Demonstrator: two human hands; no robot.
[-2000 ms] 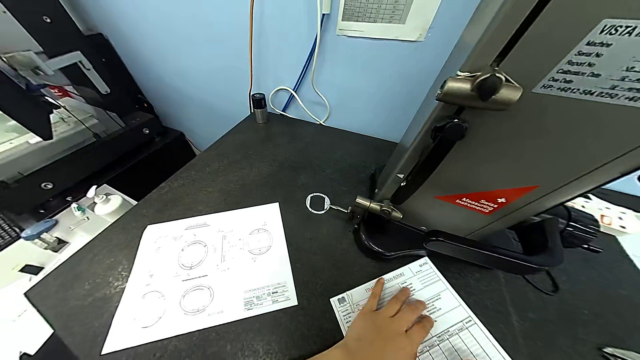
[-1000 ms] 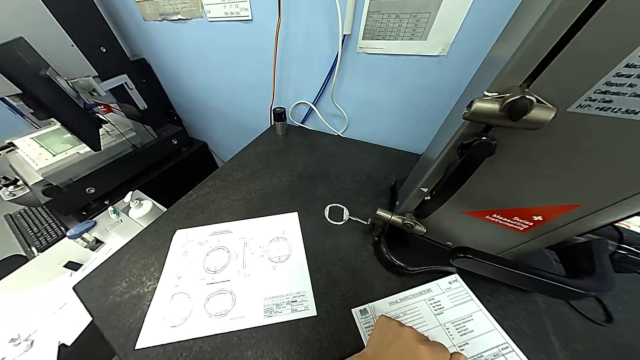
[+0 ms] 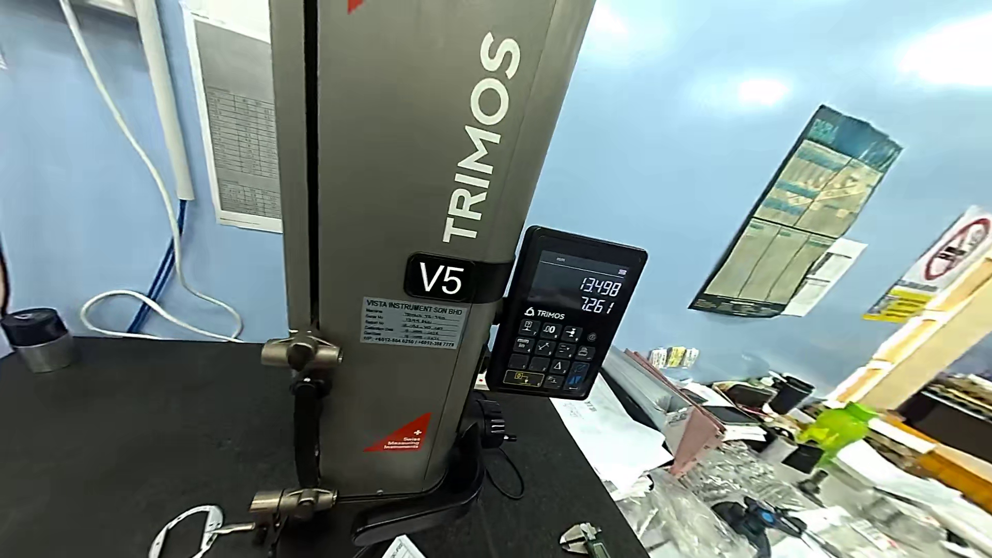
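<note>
Neither of my hands shows in the head view now. A Trimos height gauge (image 3: 403,194) stands upright on the black table, its display and keypad unit (image 3: 573,310) lit on the right side. From the lower metal clamp (image 3: 294,502) a probe reaches left to a thin white ring (image 3: 213,521), cut off by the bottom edge. Below the gauge's base only a corner of a printed paper form (image 3: 403,548) is visible. A digital caliper (image 3: 585,539) lies near the bottom edge, right of the gauge.
A black-capped container (image 3: 39,341) stands at the left by the wall, near a looped white cable (image 3: 163,306). Right of the black table are loose papers (image 3: 608,426), pink folders (image 3: 690,430), crumpled clear plastic bags (image 3: 690,504) and a green plastic item (image 3: 841,430).
The view has swung strongly to the right and up. The hand that lay on the printed form in the earlier frames is out of view, as is the drawing sheet.
</note>
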